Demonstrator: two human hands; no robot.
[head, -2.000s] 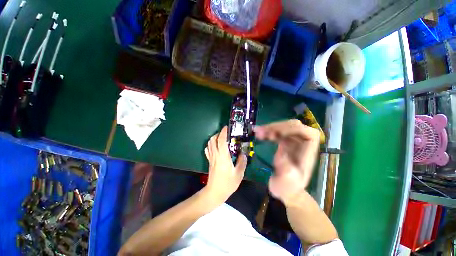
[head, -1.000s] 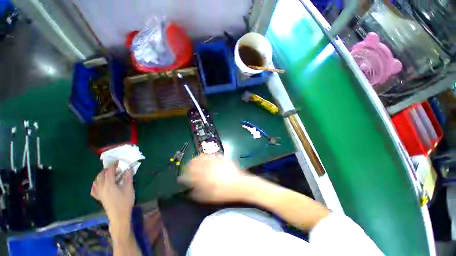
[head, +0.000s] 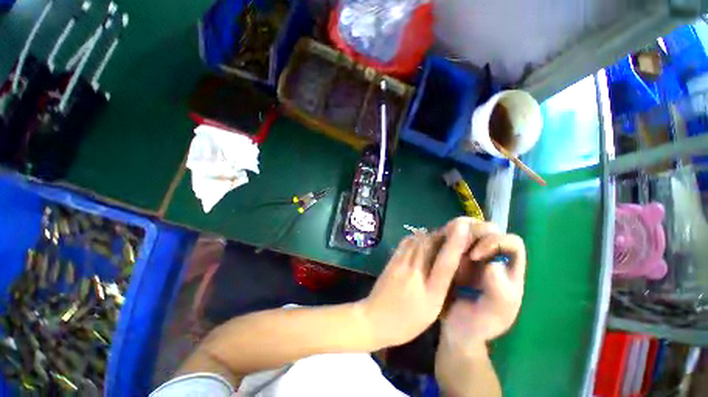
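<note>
The black lock housing (head: 366, 194) lies open side up on the green bench, its white lead (head: 383, 116) pointing away from me. Its near end rests on a small plate (head: 338, 229). My right hand (head: 489, 283) is closed around a blue-handled tool (head: 469, 292), likely the cutters; the tool's head is hidden. My left hand (head: 415, 281) meets the right at the fingertips; what is between them is hidden. Small pliers with yellow and black handles (head: 307, 201) lie left of the housing. A crumpled white rag (head: 220, 164) lies further left.
A white grease tub (head: 480, 128) with a stick stands at back right, beside a blue bin (head: 435, 143) and a brown divided tray (head: 322, 124). A yellow knife (head: 468, 199) lies near my hands. More housings (head: 46, 116) stand left, above a large blue bin (head: 147, 256). A green conveyor (head: 555, 256) runs right.
My left hand has left the rag and moved right to meet my right hand. My right hand has left the housing and taken hold of the blue-handled tool. The view has turned.
</note>
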